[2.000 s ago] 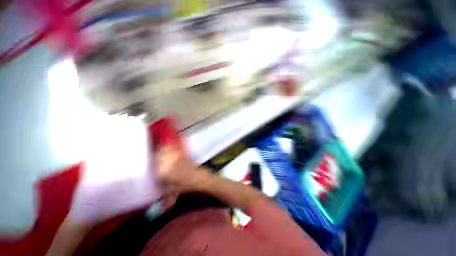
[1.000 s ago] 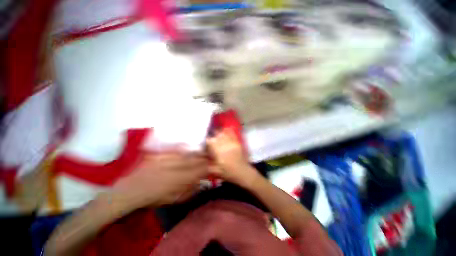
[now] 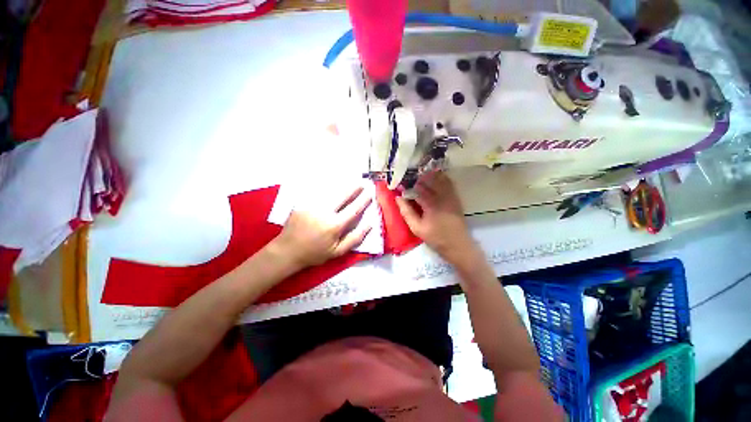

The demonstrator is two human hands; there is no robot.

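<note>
A curved red fabric panel [image 3: 173, 278] lies flat on the white table, running from the left towards the needle area. A pale piece [image 3: 370, 229] lies on red cloth [image 3: 394, 221] just in front of the presser foot [image 3: 380, 175] of the cream HIKARI sewing machine [image 3: 527, 144]. My left hand [image 3: 325, 227] rests flat on the pale piece with spread fingers, pressing it down. My right hand [image 3: 434, 213] holds the right edge of the red cloth close to the needle. The needle tip is too small to tell.
Stacked pale pieces [image 3: 62, 185] lie at the left. Dark snips [image 3: 586, 203] and an orange-red ring-shaped item [image 3: 646, 206] lie right of my hands. A blue crate [image 3: 560, 330] and green tray [image 3: 688, 383] stand at lower right. A pink cone [image 3: 377, 37] rises above the machine head.
The view has steadied and swung so the machine sits more level. My left hand has moved onto the cloth beside the needle; my right hand has stayed at the red cloth.
</note>
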